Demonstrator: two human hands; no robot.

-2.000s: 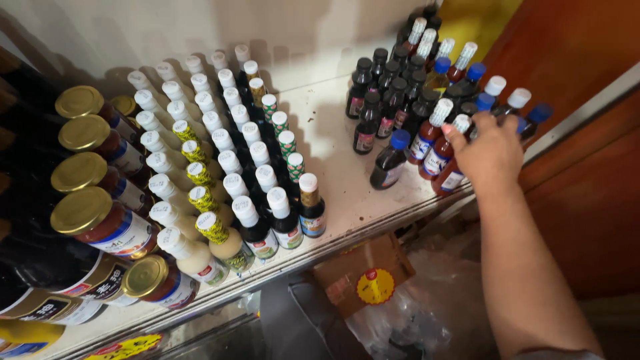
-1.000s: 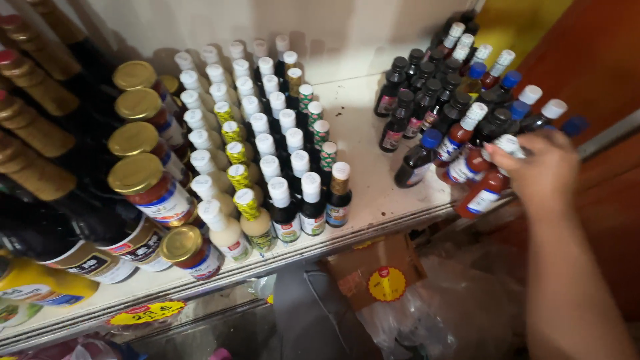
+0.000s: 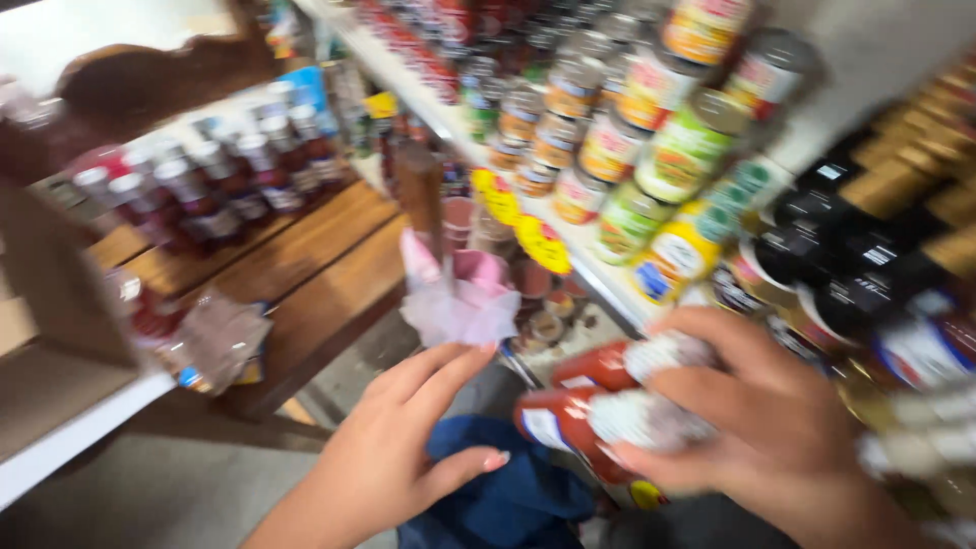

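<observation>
My right hand (image 3: pixel 747 404) grips two bottles of red sauce (image 3: pixel 557 419) by their white-wrapped necks, the bottles lying nearly sideways in front of the shelf. My left hand (image 3: pixel 404 427) is to the left of them, fingers apart and empty, just below a pink and white plastic bag (image 3: pixel 465 305). On a wooden slatted bench (image 3: pixel 320 267) at the left stand several dark red bottles with silvery white caps (image 3: pixel 206 175). A further red bottle (image 3: pixel 141 305) is beside a crumpled clear wrapper (image 3: pixel 221 339) near the bench's front. Motion blurs the picture.
A white shelf (image 3: pixel 606 286) runs diagonally, with stacked food cans (image 3: pixel 648 91), a yellow container (image 3: pixel 679 252) and dark bottles with gold necks (image 3: pixel 877 206) on it. Yellow tags (image 3: pixel 541 244) hang on its edge. An open cardboard box (image 3: pixel 69 366) stands at lower left.
The view has swung away from the bottle rows to the bench. My right hand, earlier reaching among the sauce bottles, now holds two off the shelf. My left hand has come into view.
</observation>
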